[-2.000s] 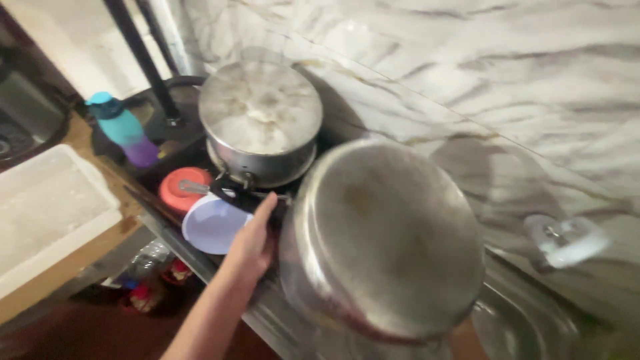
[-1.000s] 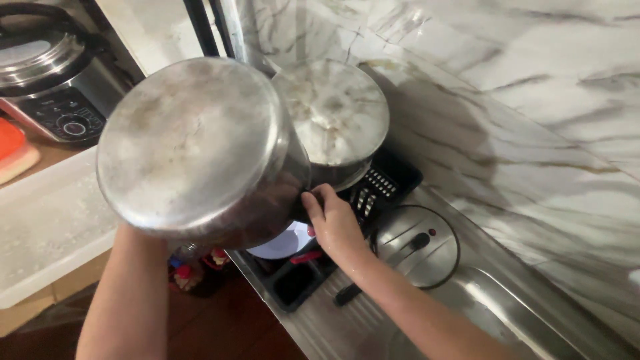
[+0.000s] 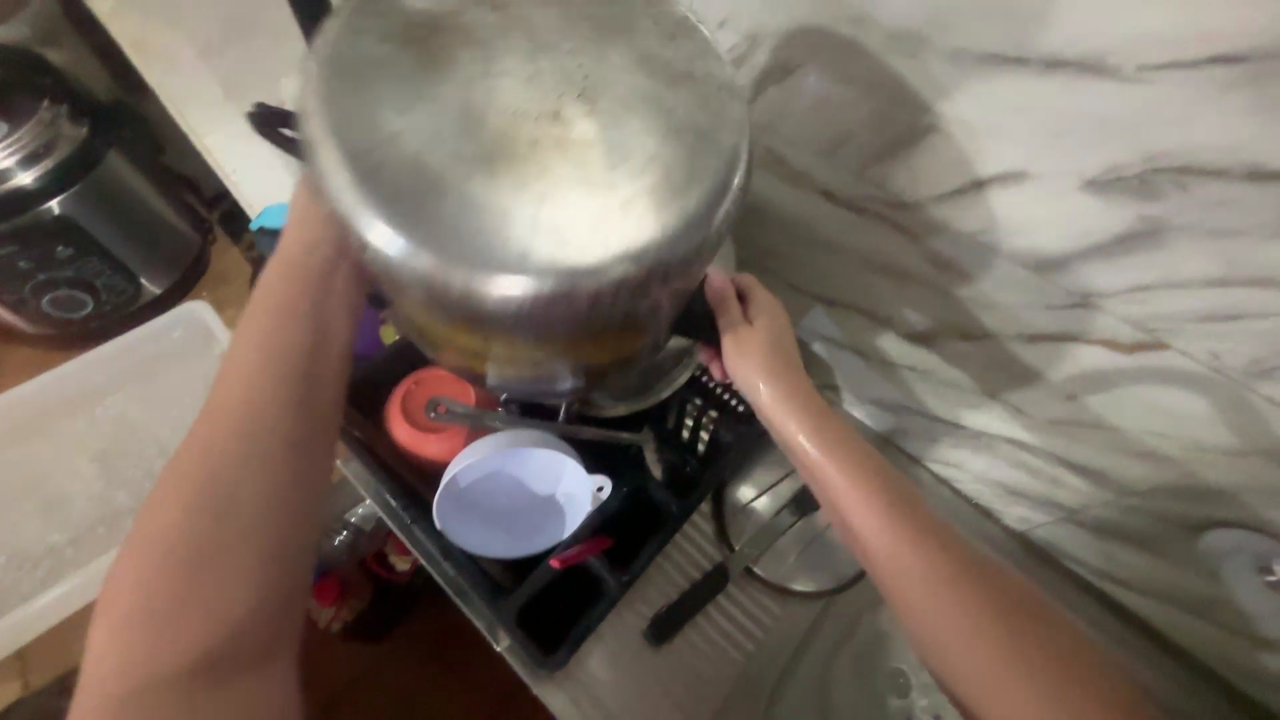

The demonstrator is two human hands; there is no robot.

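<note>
A large metal pot (image 3: 540,150), bottom side up, is held over a black dish rack (image 3: 560,620). My right hand (image 3: 750,335) is closed on its black side handle. My left arm reaches up to the pot's left side, where the pot hides the hand. Below it in the rack are an orange-red container (image 3: 430,415), a white plastic funnel or cup (image 3: 515,500), a metal ladle-like utensil (image 3: 540,428) and a small pink-handled item (image 3: 580,552). Part of another round metal piece shows beneath the pot.
A glass lid (image 3: 800,545) and a black-handled utensil (image 3: 690,600) lie on the ribbed drainboard beside the sink. At left stand a white plastic tray (image 3: 100,460) and an electric cooker (image 3: 90,240). A marbled wall (image 3: 1000,200) rises at right.
The large pot has moved from the left, over the white tray's side, to above the rack and the other pot. The orange-red container shows again. Both hands moved with the pot.
</note>
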